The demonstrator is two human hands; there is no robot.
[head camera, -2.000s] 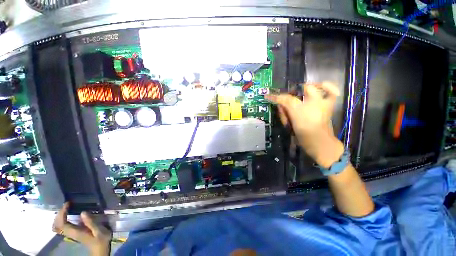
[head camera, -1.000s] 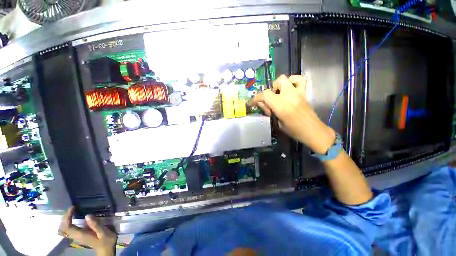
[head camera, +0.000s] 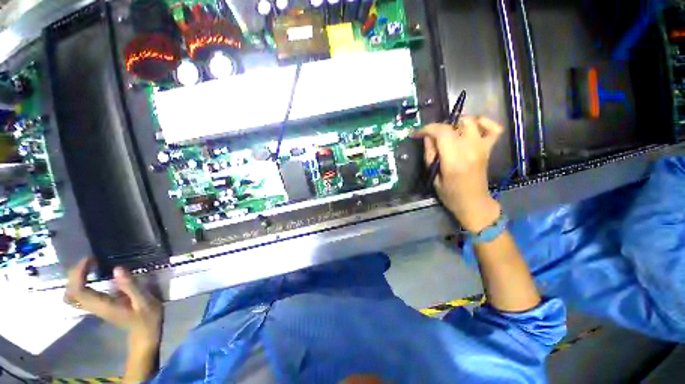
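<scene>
The green circuit board (head camera: 259, 169) lies in its dark carrier (head camera: 330, 212) on the conveyor, with a long white heatsink (head camera: 285, 97) across it. My right hand (head camera: 462, 161), with a blue band at the wrist, holds a slim dark pen-like tool (head camera: 457, 107) between its fingers. Its extended index finger points at the board's right edge, near small parts; I cannot tell if it touches. My left hand (head camera: 113, 300) is at the near metal rail at the lower left, fingers apart and empty, two fingertips at the rail edge.
Another board (head camera: 26, 172) lies at the far left. On the right conveyor section is an orange-and-blue item (head camera: 595, 93). Copper-wound chokes (head camera: 212, 39) and a label-bearing transformer (head camera: 300, 36) stand at the top. A person's blue sleeve (head camera: 653, 232) shows at the right.
The view has shifted, so the board sits higher in the picture. My right hand has moved from beside the yellow blocks to the board's lower right edge, below the heatsink's end. My left hand stays at the rail.
</scene>
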